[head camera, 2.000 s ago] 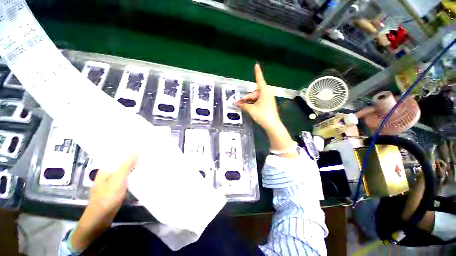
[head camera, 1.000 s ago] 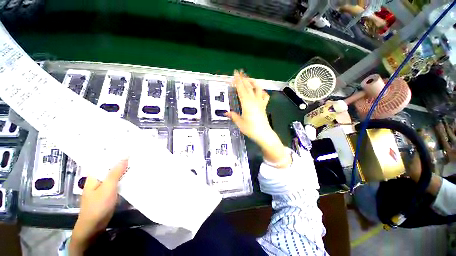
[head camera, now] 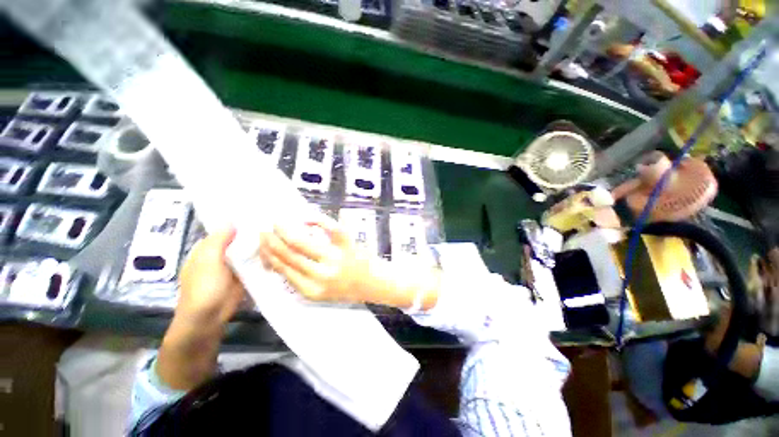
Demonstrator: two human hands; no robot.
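A long white label strip runs from the top left down across the clear blister tray to my lap, its upper end blurred. My left hand grips the strip's left edge. My right hand lies on the strip beside it, fingers bent at its surface; whether a label is at the fingertips cannot be told. White device units with dark ovals, such as this one, lie in the tray in two rows, partly hidden by strip and hands.
A second tray of units is at the left, with a white label roll beside it. At the right are a white fan, pink fan, phone and gold box. A green belt runs behind.
My right hand has moved left from the tray's upper right unit onto the strip beside my left hand. The view has shifted left, showing more of the left tray and the roll.
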